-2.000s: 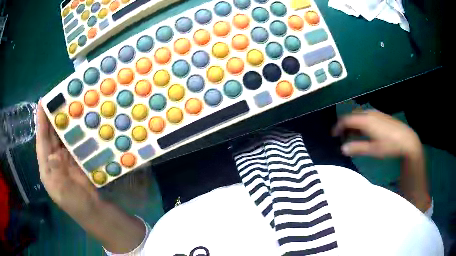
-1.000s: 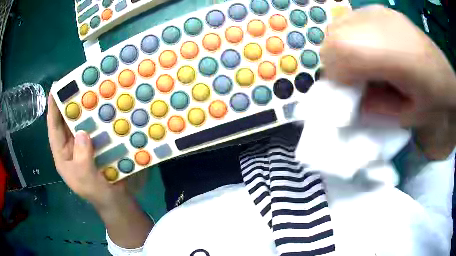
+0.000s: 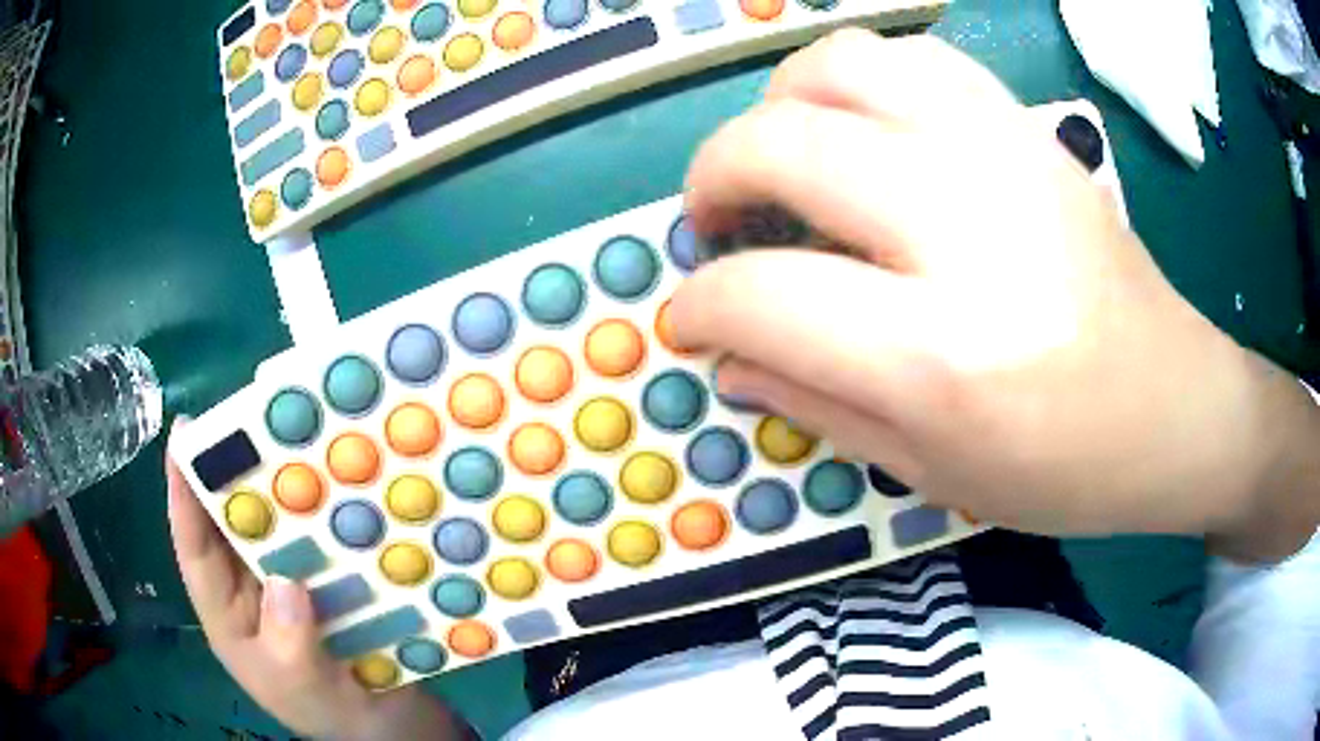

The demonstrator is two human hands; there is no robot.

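A cream keyboard-shaped panel (image 3: 543, 375) with coloured round domes and a long dark bar lies tilted in front of me. My left hand (image 3: 275, 644) grips its lower left end, with the thumb on the front face and the fingers at the edge. My right hand (image 3: 927, 275) is over the right half of the panel with bent fingers and hides many domes. Something dark and blurred shows between its fingers; I cannot tell whether it is held. No white cloth shows in this hand.
A second panel or stack (image 3: 478, 87) lies beyond on the green tabletop (image 3: 478, 217). A pale strip (image 3: 303, 290) lies between them. A clear plastic bottle (image 3: 94, 420) is at the left, with a red thing (image 3: 26, 608) below it. White sheets (image 3: 1151, 58) lie upper right.
My right hand has moved left over the panel, and the white cloth seen in it a second ago no longer shows. The panel and my left hand are lower in view; more of the second panel shows.
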